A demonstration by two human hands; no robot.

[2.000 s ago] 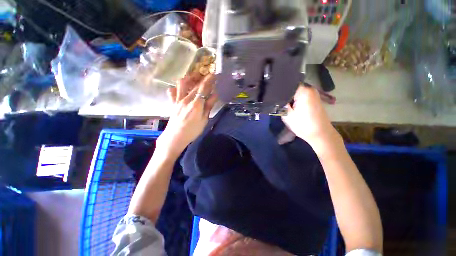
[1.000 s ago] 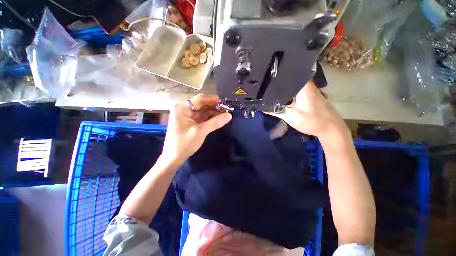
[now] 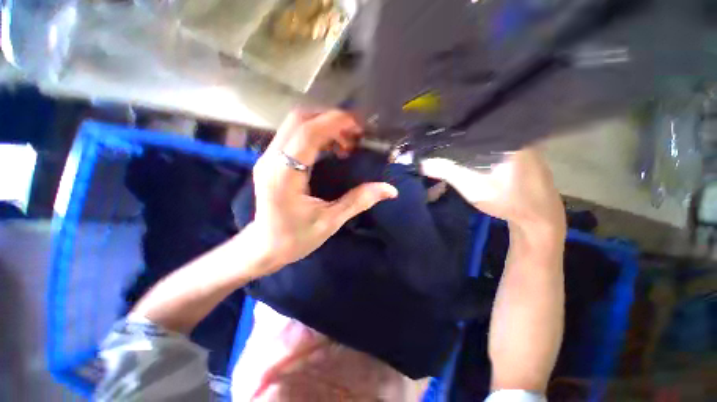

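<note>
The dark navy hat (image 3: 369, 267) lies over my lap, its upper edge under the head of the button-sewing machine (image 3: 472, 78). The frame is blurred. My left hand (image 3: 295, 188) is at the left of the clamp (image 3: 405, 153), thumb and fingers apart, thumb tip over the dark cloth; no object shows between them. My right hand (image 3: 503, 184) is at the right of the clamp, its thumb reaching over the cloth. Its fingers are hidden behind the machine head, so its grip cannot be told.
A pale two-part tray (image 3: 259, 59) with tan buttons (image 3: 310, 20) is at the left of the machine. A blue crate (image 3: 67, 204) with dark cloth stands left of my lap, another (image 3: 609, 243) right. Clear plastic (image 3: 668, 157) lies at the right. Pink lap cloth (image 3: 314, 365) shows below the hat.
The view has come closer and tilted. My left thumb and fingers, close together at the clamp a second ago, are now wider apart. My right hand remains beside the clamp.
</note>
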